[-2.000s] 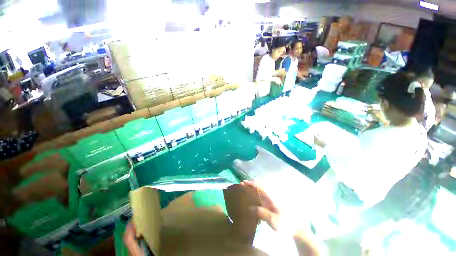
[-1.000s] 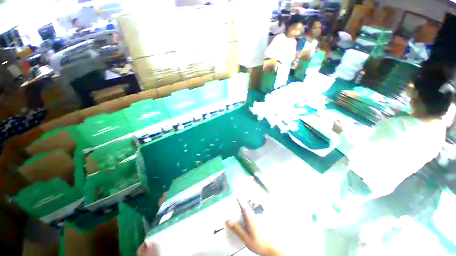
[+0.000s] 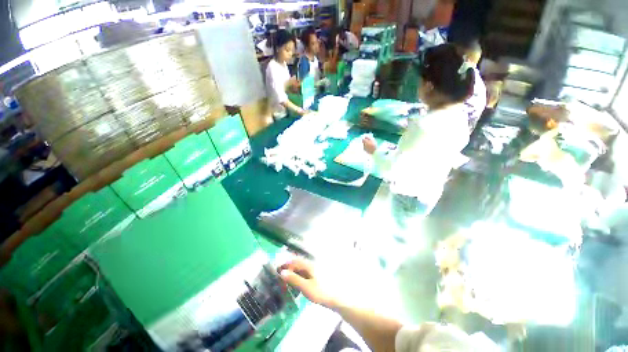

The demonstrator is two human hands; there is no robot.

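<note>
A printed carton, with a large plain green face and a photo band along its lower edge, is tilted up in front of me at the lower left. My right hand is at its right edge, with curled fingers gripping near the corner. My left hand is not in view. The carton's bottom is cut off by the picture's lower edge.
A row of boxes with raised green lids lines the far left table edge. A shiny flat stack lies beyond my hand. A white heap lies farther back. A coworker stands at the right side; others stand behind.
The carton has turned from white side up to its green face showing, and moved left and up. My right hand has moved from its white surface to its edge. The view has swung right.
</note>
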